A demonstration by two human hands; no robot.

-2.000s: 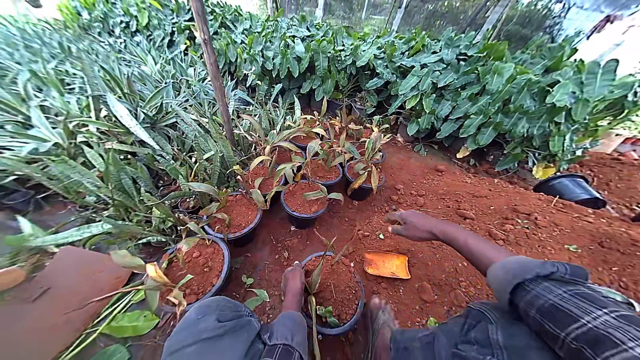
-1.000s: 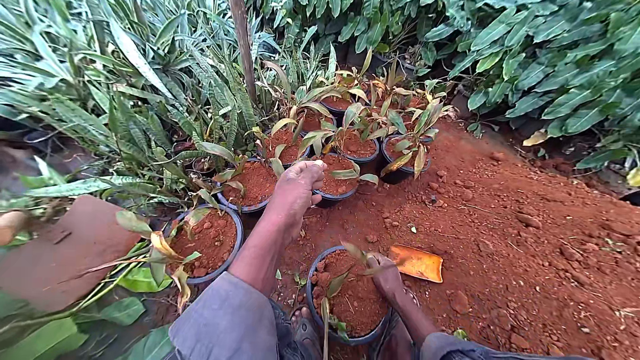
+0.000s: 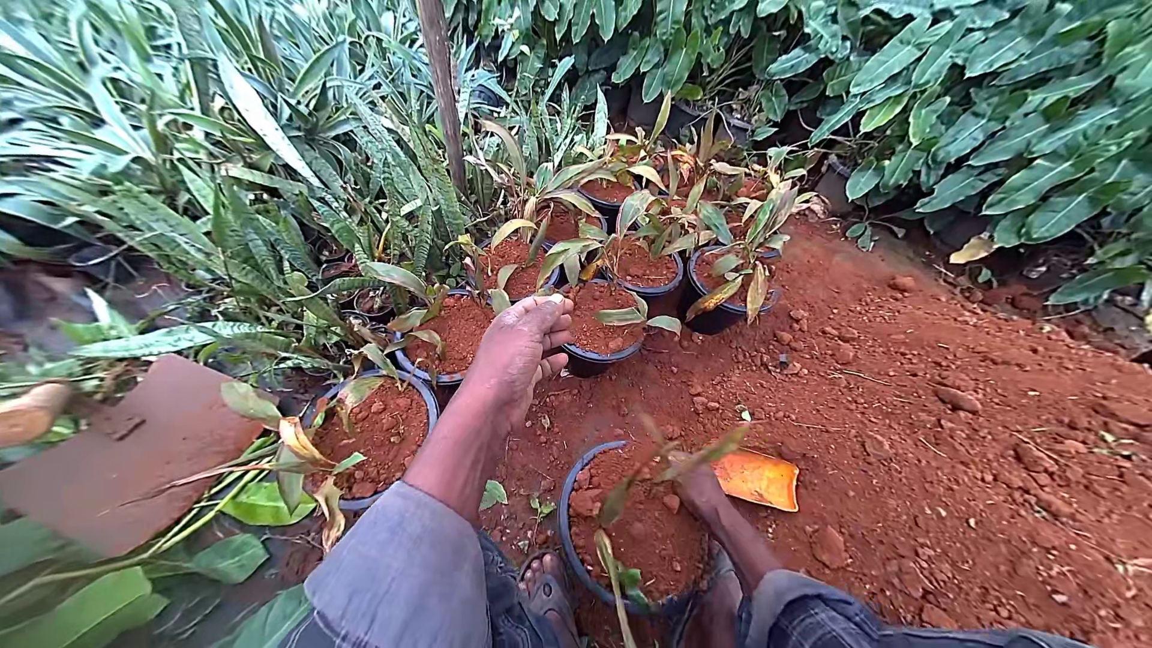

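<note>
My left hand [image 3: 529, 346] is raised over the group of potted plants, its fingers loosely curled and somewhat apart, with nothing visible in them. Below it is a black plastic pot [image 3: 598, 360] of red soil with a small leafy plant. My right hand [image 3: 691, 475], blurred and partly behind leaves, is at the right side of the nearest pot [image 3: 565, 513]; whether it grips anything is unclear. That pot holds red soil [image 3: 661, 549] and a thin plant with drooping leaves [image 3: 607, 549]. An orange scoop-like piece [image 3: 760, 480] lies on the ground just right of my right hand.
More potted plants stand behind, including a pot [image 3: 430, 400] at left. A flat brown blade-like sheet [image 3: 144, 450], a wooden handle end [image 3: 31, 414] and cut leafy stems [image 3: 225, 504] lie at left. A wooden pole [image 3: 441, 90] rises among snake plants. Loose red soil [image 3: 900, 432] spreads right.
My left hand has gone from the nearest pot's rim to above the pots behind. My right hand has come from over the soil at right to the nearest pot. The view has tilted down.
</note>
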